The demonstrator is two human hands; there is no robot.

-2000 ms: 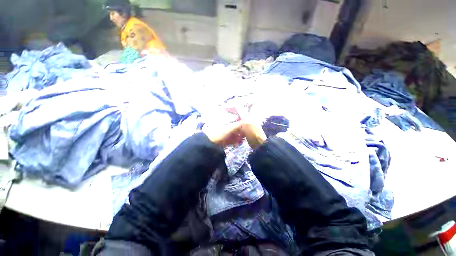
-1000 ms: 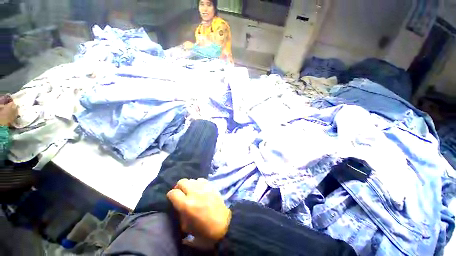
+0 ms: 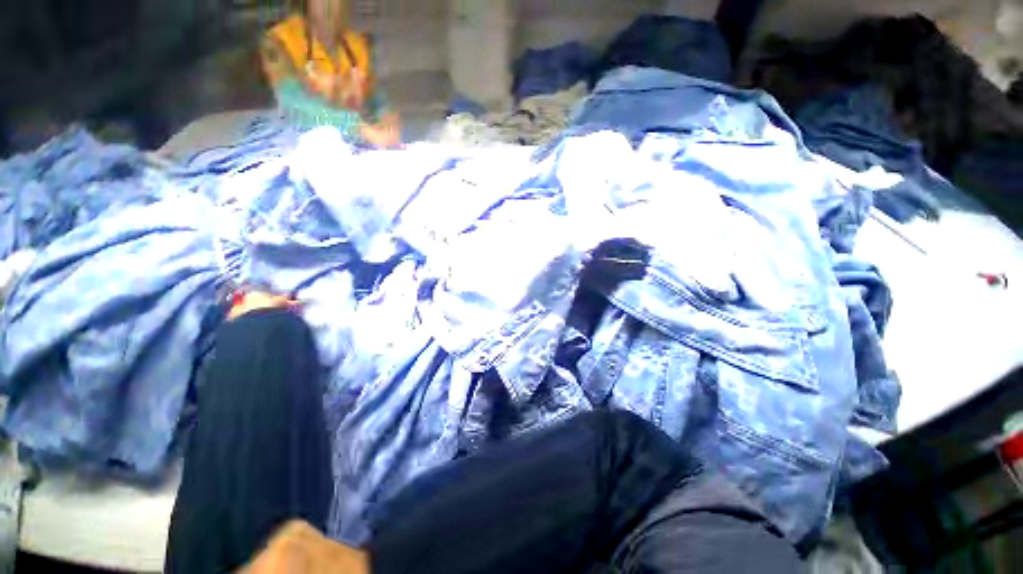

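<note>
Light-blue denim garments [image 3: 718, 415] lie heaped in front of me, the upper parts glaring white. My left arm reaches forward into the heap. My left hand [image 3: 265, 302] shows only as a small strip of skin beyond the dark cuff, at the cloth, with a small red spot beside it; its fingers and any grip are hidden. My right arm crosses low from the right. My right hand [image 3: 305, 551] is blurred at the bottom edge and cut off, near my left sleeve; its fingers cannot be made out.
The white tabletop [image 3: 954, 325] shows at the right, with a small red item [image 3: 992, 279] on it. Darker denim [image 3: 667, 51] is piled at the far side. A person in orange [image 3: 320, 56] is across the table. A red-and-white object [image 3: 1013, 446] is at the right edge.
The view swung left, then back right. My hands, together at the heap two seconds ago, are now apart: the left reaches forward, the right is low at the bottom edge.
</note>
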